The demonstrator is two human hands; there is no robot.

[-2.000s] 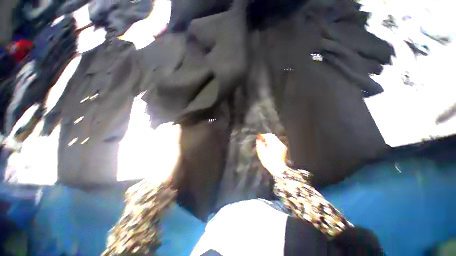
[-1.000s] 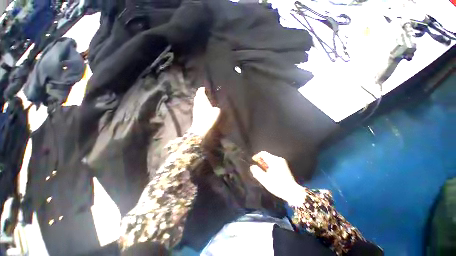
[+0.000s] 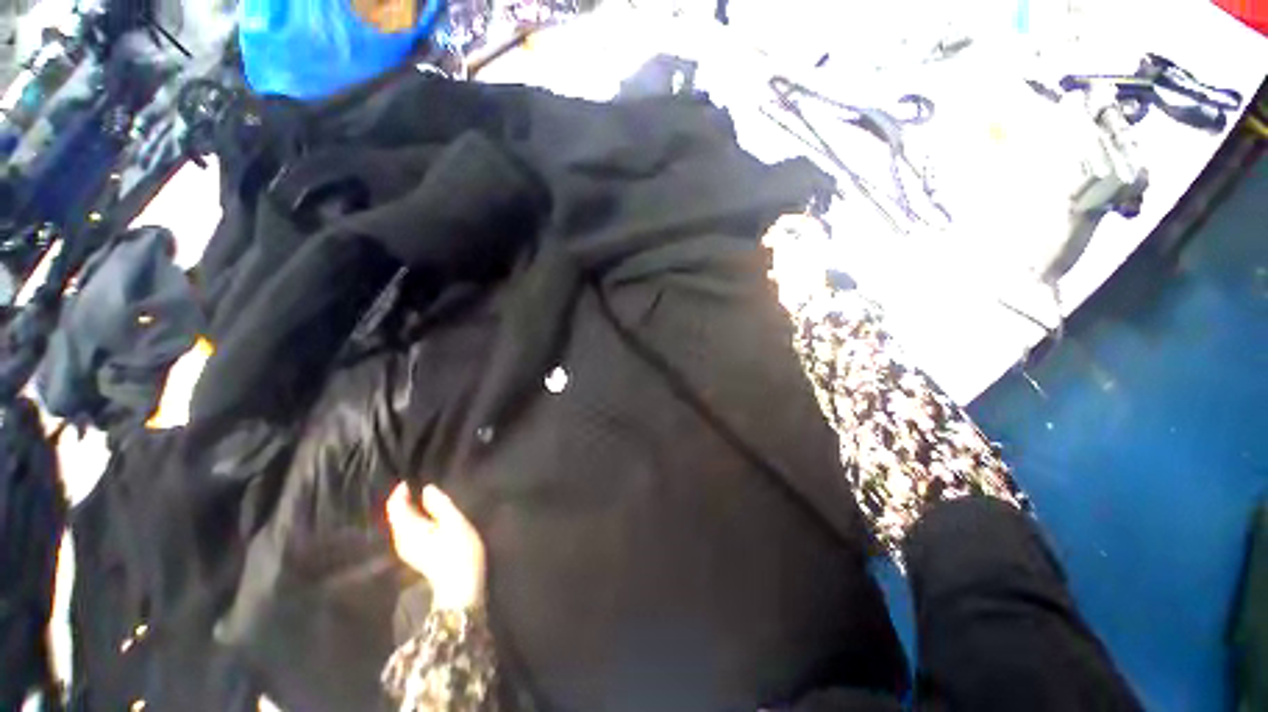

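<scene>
The black coat (image 3: 654,459) fills the centre, its matte outer shell spread wide with a small pale button (image 3: 558,378) on it. Shiny wrinkled lining (image 3: 334,466) shows left of the shell. My left hand (image 3: 442,543) is low on the coat, fingertips at the border of shell and lining; whether they pinch the cloth cannot be told. My right hand (image 3: 800,248) is at the coat's upper right side, washed out against the white table, its fingers unclear. A long dark crease or edge runs diagonally down the shell between the hands.
A black hanger (image 3: 869,146) and a grey corded tool (image 3: 1106,195) lie on the white table (image 3: 973,306) at right. A bright blue bag (image 3: 327,49) is at the far left. Another dark coat with gold buttons (image 3: 132,640) lies at left. Blue floor (image 3: 1126,473) shows at right.
My right hand has moved up and outward to the coat's right side. My left hand has moved down and left. The shell now covers the middle where lining showed, and the button sits lower and further left.
</scene>
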